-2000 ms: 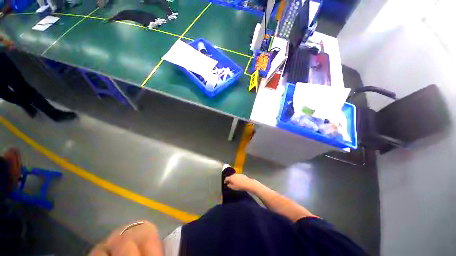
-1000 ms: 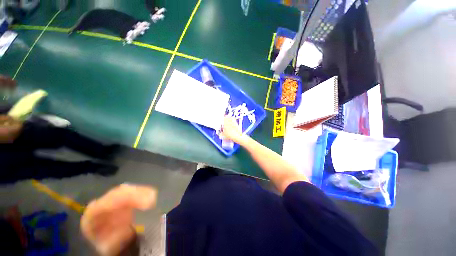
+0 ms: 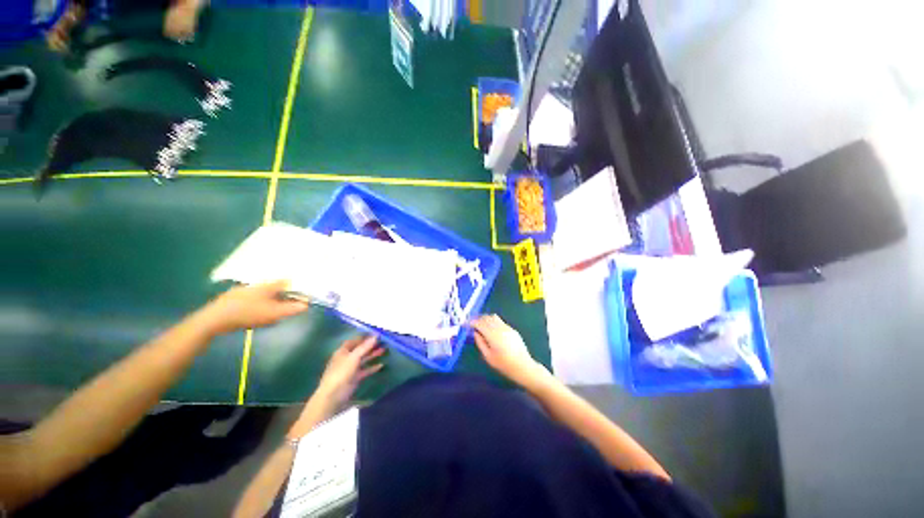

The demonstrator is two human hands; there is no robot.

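Observation:
A shallow blue tray (image 3: 481, 304) sits tilted in plan on the green table. It holds white papers (image 3: 395, 283), thin white parts (image 3: 464, 293) and a clear item at its back. My right hand (image 3: 498, 346) has its fingertips on the tray's right front rim. My left hand (image 3: 350, 366) is at the tray's left front side, fingers apart and holding nothing; whether it touches the rim is unclear. Another person's hand (image 3: 258, 306) reaches in from the left and holds the left part of the papers.
Black harness bundles (image 3: 117, 137) with white ends lie at the back left, near another person's hands (image 3: 182, 18). Small bins of orange parts (image 3: 531, 205), a yellow sign (image 3: 527, 270), a notebook (image 3: 593, 218) and a second blue tray (image 3: 694, 379) stand right. A chair (image 3: 826, 212) is beyond.
My left hand has come forward to the tray. My right hand has moved from the white parts to the rim. Another person's arm has reached in to the papers, which now spread further left.

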